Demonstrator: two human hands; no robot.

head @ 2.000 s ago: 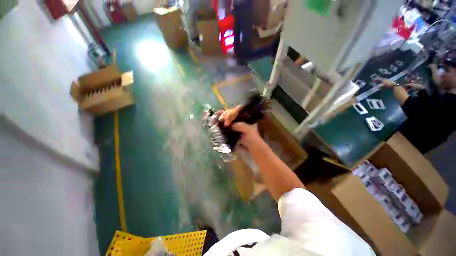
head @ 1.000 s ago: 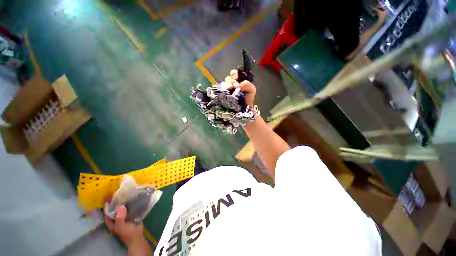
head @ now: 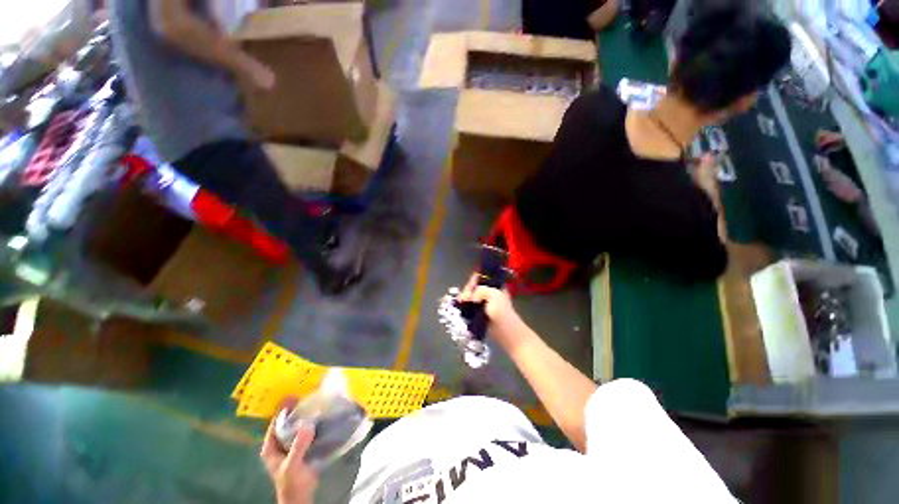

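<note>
My right hand (head: 490, 303) is closed around a bundle of wired discs (head: 463, 329). The silvery discs hang to the left of the fist, and black wires stick up above it. My left hand (head: 294, 455) holds a crinkly clear plastic bag (head: 328, 429) with grey contents. Yellow perforated sheets (head: 380, 391) lie behind the bag and reach to its left and right. Whether my left fingers also grip the sheets is hidden by the bag.
A person in black (head: 631, 197) sits at a green bench (head: 665, 340) on the right. A white foam box (head: 828, 320) stands on the bench's near end. An open carton (head: 508, 123) is ahead. A person in grey (head: 202, 89) stands at left beside large cartons (head: 306, 89).
The view has swung from the aisle to the work area with the seated person. My right hand still holds the wired discs, my left still the bag. The yellow sheets moved along with it.
</note>
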